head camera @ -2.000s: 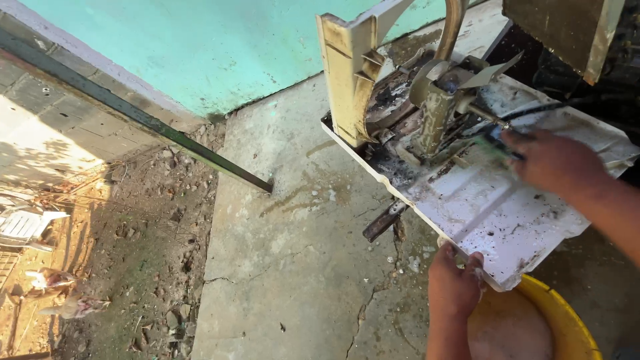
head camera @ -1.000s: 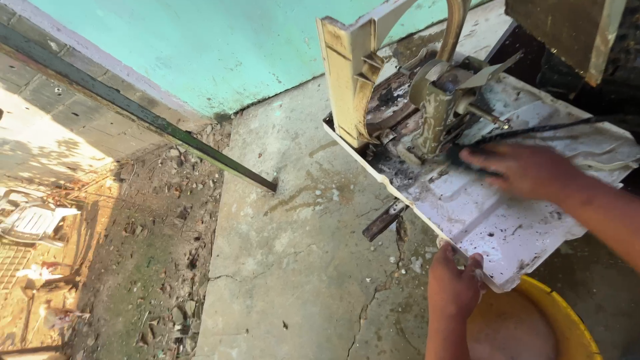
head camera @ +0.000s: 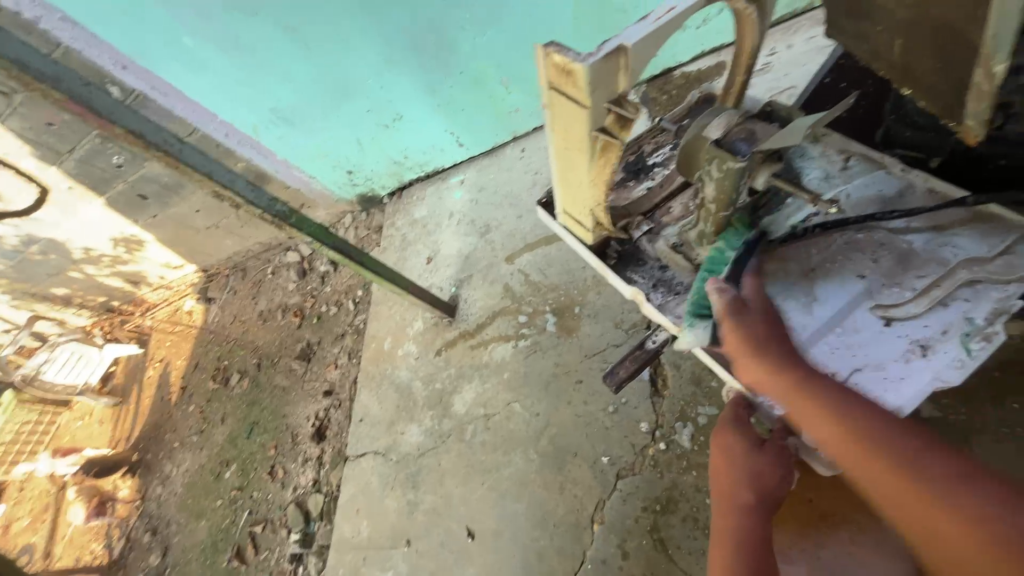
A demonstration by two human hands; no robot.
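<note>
My right hand (head camera: 752,332) grips a scrub brush with green bristles (head camera: 710,280), which lies against the dirty base near its front left edge. That white plastic base (head camera: 864,320), streaked with grime, belongs to an appliance with a motor (head camera: 718,192), a fan blade (head camera: 808,124) and an upright cream plastic frame (head camera: 572,144). My left hand (head camera: 748,456) holds the near rim of the base, below my right hand. A black cable (head camera: 896,214) crosses the base behind the brush.
A turquoise wall (head camera: 360,80) stands beyond the cracked concrete floor (head camera: 480,448). A metal post (head camera: 304,228) slants down at the left. A dark bar (head camera: 638,362) sticks out under the base. A dark panel (head camera: 908,56) is at upper right, a white plastic chair (head camera: 72,368) far left.
My right hand has brought the brush from the middle of the base toward its front left edge. My left hand stays at the rim.
</note>
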